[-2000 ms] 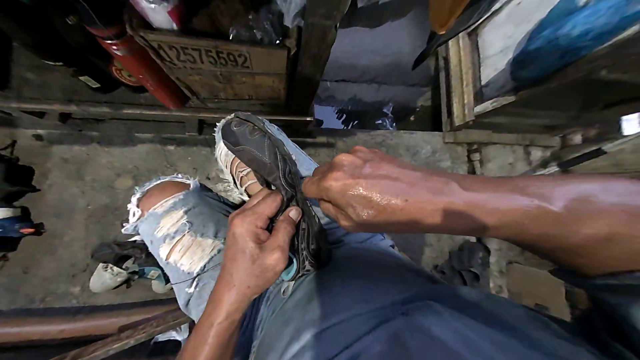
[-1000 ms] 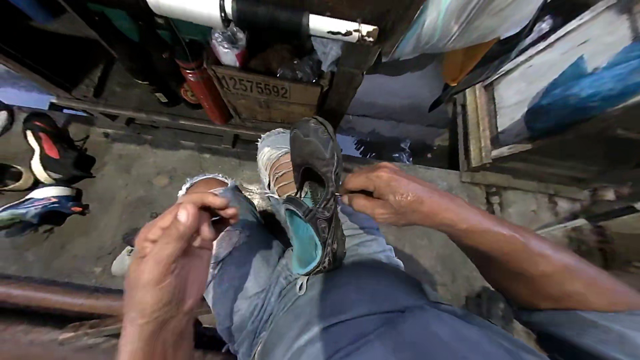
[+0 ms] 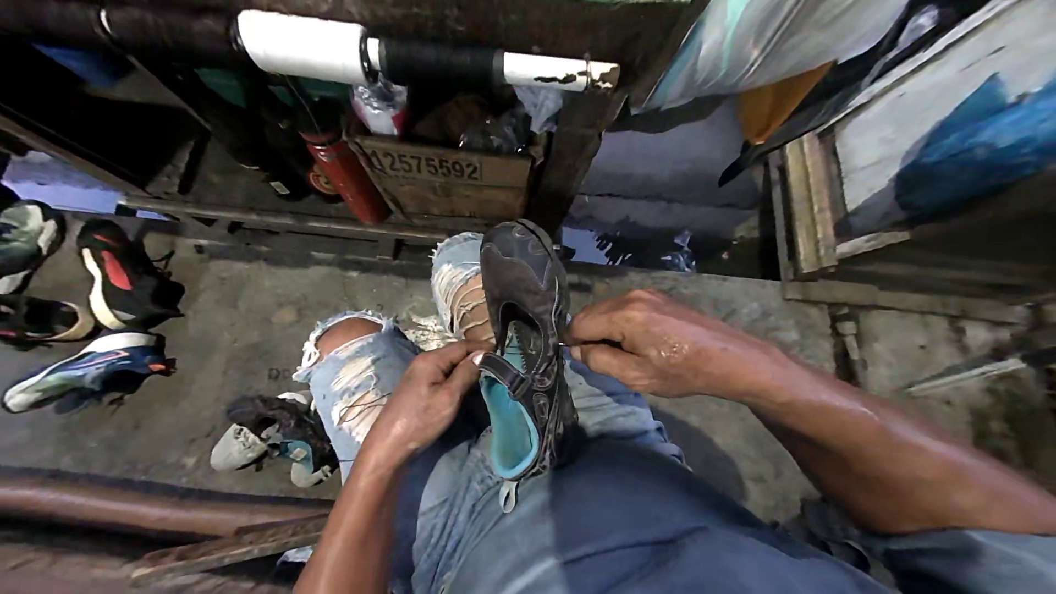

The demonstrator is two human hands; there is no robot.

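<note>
A dark grey shoe point(image 3: 524, 272) with a turquoise insole lies on my lap, toe pointing away from me, sole down. My left hand point(image 3: 433, 392) pinches at the shoe's left edge, by the strap across its opening. On the opposite side my right hand point(image 3: 635, 342) has thumb and forefinger closed on a small thin item against the shoe's right side; what it is cannot be made out. Ripped light-blue jeans point(image 3: 363, 388) cover the legs under and beside the shoe.
Several shoes point(image 3: 124, 276) lie on the concrete floor at left, and another pair point(image 3: 276, 437) lies nearer. Ahead stand a wooden crate point(image 3: 454, 194), a red cylinder point(image 3: 351, 177) and a rod with thread spools point(image 3: 301, 45). A wooden-framed board point(image 3: 813, 206) is at right.
My left hand, raised off the shoe one second ago, is back at its edge. The shoe, tilted on its side two seconds ago, now shows its opening. My right hand stays at its right side.
</note>
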